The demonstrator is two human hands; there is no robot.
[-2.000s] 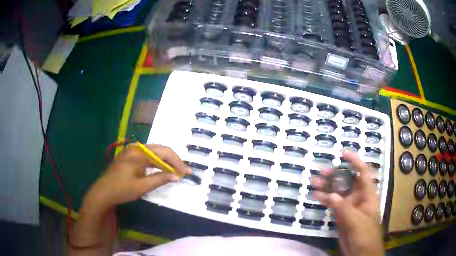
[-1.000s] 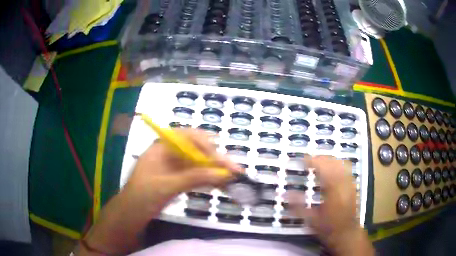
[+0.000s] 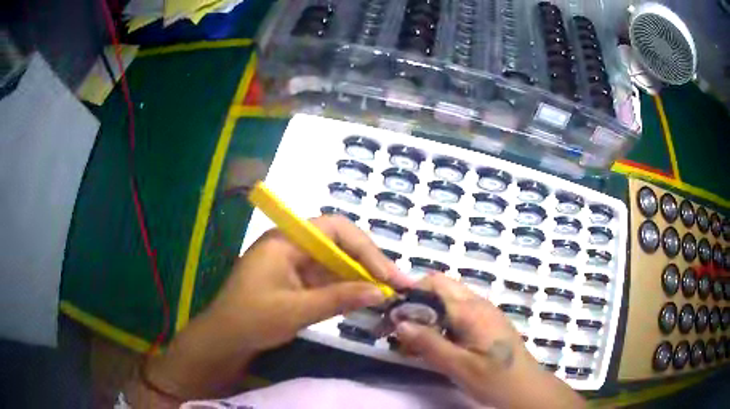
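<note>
My left hand (image 3: 288, 287) holds a bright yellow flat stick tool (image 3: 312, 240) like a pen, its tip pointing down to the right. My right hand (image 3: 472, 343) holds a round black-rimmed lens unit (image 3: 416, 311) between thumb and fingers, its pale face partly covered by the thumb. The tool's tip meets the unit's upper left rim; whether it presses on it I cannot tell. Both hands are over the lower part of the white blister tray (image 3: 615, 319), which has rows of black-rimmed parts (image 3: 440, 214) standing in its pockets.
A clear plastic organizer (image 3: 480, 88) with rows of rings stands behind the tray. A cardboard sheet (image 3: 640, 351) with rows of black discs lies at right. A white fan (image 3: 663, 45) is back right, yellow slips (image 3: 180, 9) back left. A red cord (image 3: 140, 208) runs at left.
My hands have come together over the tray's lower part, and the tool tip now meets the unit in my right hand. The view has also shifted.
</note>
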